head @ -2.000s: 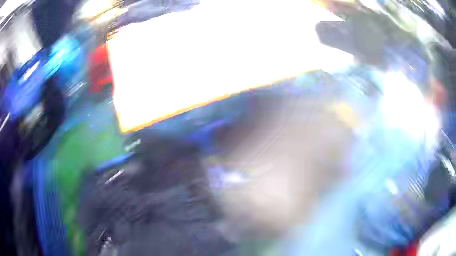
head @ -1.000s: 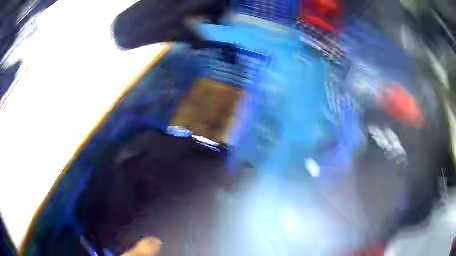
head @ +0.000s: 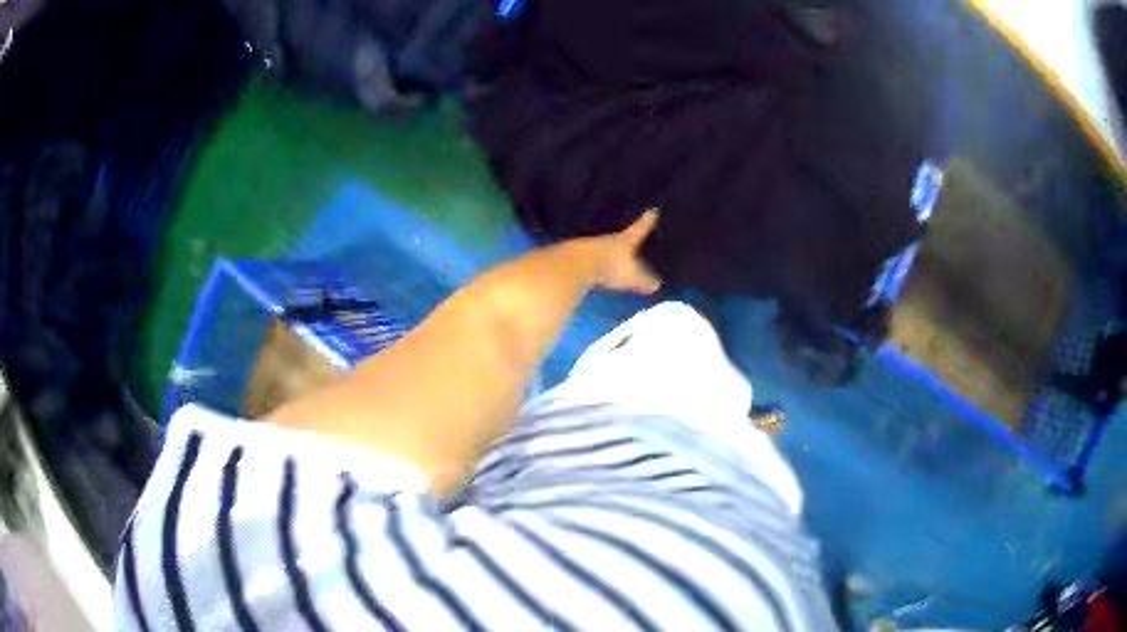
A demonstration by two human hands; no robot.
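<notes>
A large dark garment bundle (head: 704,148) hangs at the top centre, over the edge of a blue crate on the right. My left hand (head: 645,253) reaches in from the lower left. It is at the bundle's lower left edge, with a finger and the thumb apart; the rest is blurred or hidden by the cloth, so I cannot tell if it grips. My right hand cannot be made out. A small skin-toned patch shows beside my striped shirt, too small to identify.
A blue crate (head: 229,278) with brown cardboard stands at the left. Another blue crate (head: 976,420) with cardboard stands at the right. Dark cloth (head: 87,247) lies along the left side. The floor (head: 260,161) is green and blue. A yellow-edged white table (head: 1060,77) is at the upper right.
The view has swung sharply, moving the white table to the upper right corner. The dark bundle now sits at the top centre. My left forearm and striped shirt have come into view.
</notes>
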